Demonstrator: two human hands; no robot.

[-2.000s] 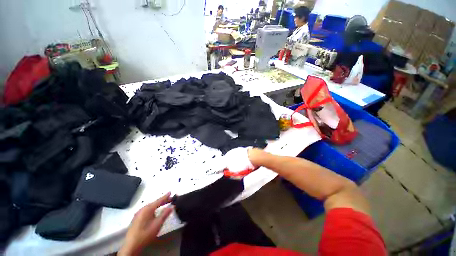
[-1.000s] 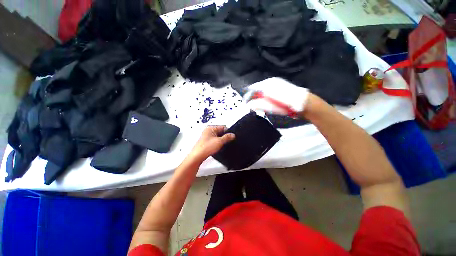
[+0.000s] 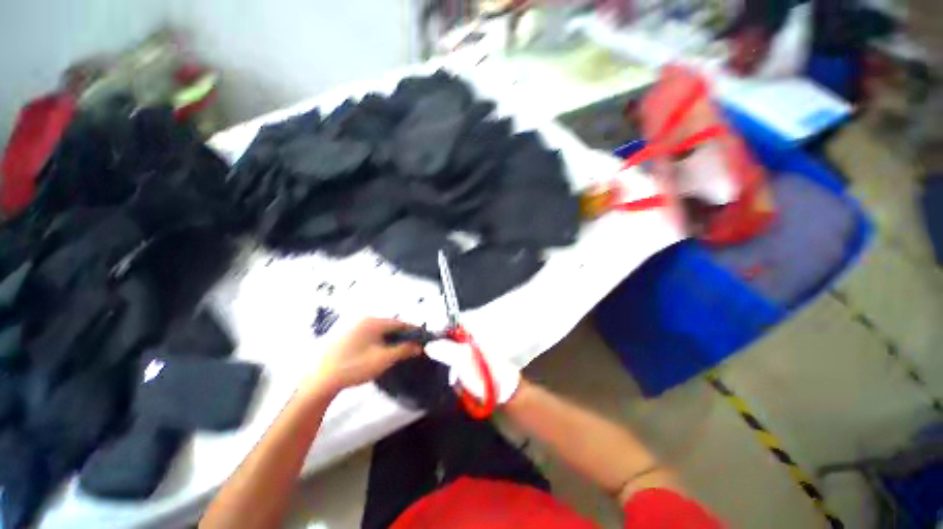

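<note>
My left hand [image 3: 370,353], bare, grips the edge of a black sewn piece [image 3: 412,382] that hangs at the front edge of the white-covered table. My right hand [image 3: 486,370], in a white glove, holds the trimming scissors [image 3: 450,294] by their red handles. The blades point up and away over the white cloth. The gloved fingers are against the black piece beside my left fingers. The frame is blurred, and part of the piece is hidden by my hands.
A large pile of black pieces [image 3: 393,165] lies ahead, another heap [image 3: 93,279] at left. Loose black pieces [image 3: 199,393] lie front left. Clippings dot the white cover [image 3: 279,300]. A red tote bag [image 3: 713,176] stands on a filled blue bin [image 3: 662,331] at right.
The view has swung, and the table now shows at an angle. My hands have come together at the table edge. The scissors blades now point away from me, and the piece hangs lower.
</note>
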